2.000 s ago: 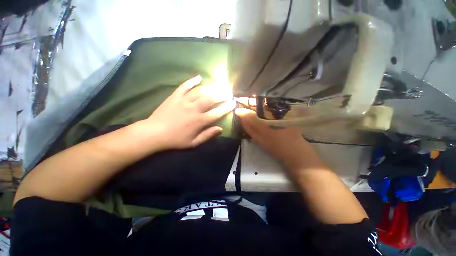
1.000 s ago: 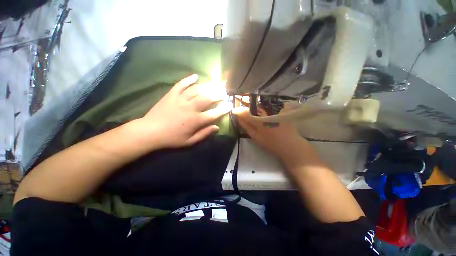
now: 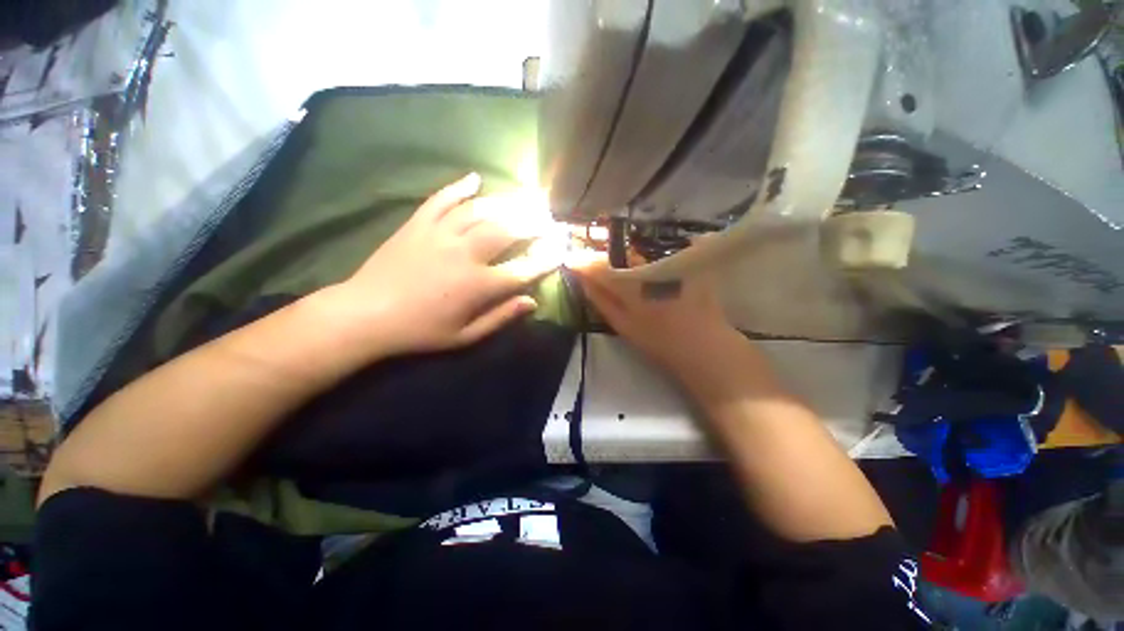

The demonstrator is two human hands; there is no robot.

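Note:
A large olive-green panel (image 3: 358, 160) lies left of the sewing machine head (image 3: 703, 111), with black fabric (image 3: 407, 407) against its near side. A grey-white border (image 3: 173, 247) runs along the panel's left edge. My left hand (image 3: 431, 271) lies flat on the green panel, fingers spread, fingertips at the bright lamp glare by the needle area. My right hand (image 3: 647, 314) is at the seam just right of the needle area, partly behind the machine head; its fingertips are blurred. A thin black strip (image 3: 577, 394) runs from the seam down over the table edge.
The white table (image 3: 703, 401) has a worn, taped extension (image 3: 93, 185) at left. Dark scraps with a bright blue item (image 3: 998, 446) are bunched at the right end. A red stool (image 3: 971, 542) and part of a person's head (image 3: 1079, 555) show at the lower right.
The machine head sits further left and higher in the picture than before. The green panel has shifted slightly left and up. Both hands keep nearly the same places at the seam.

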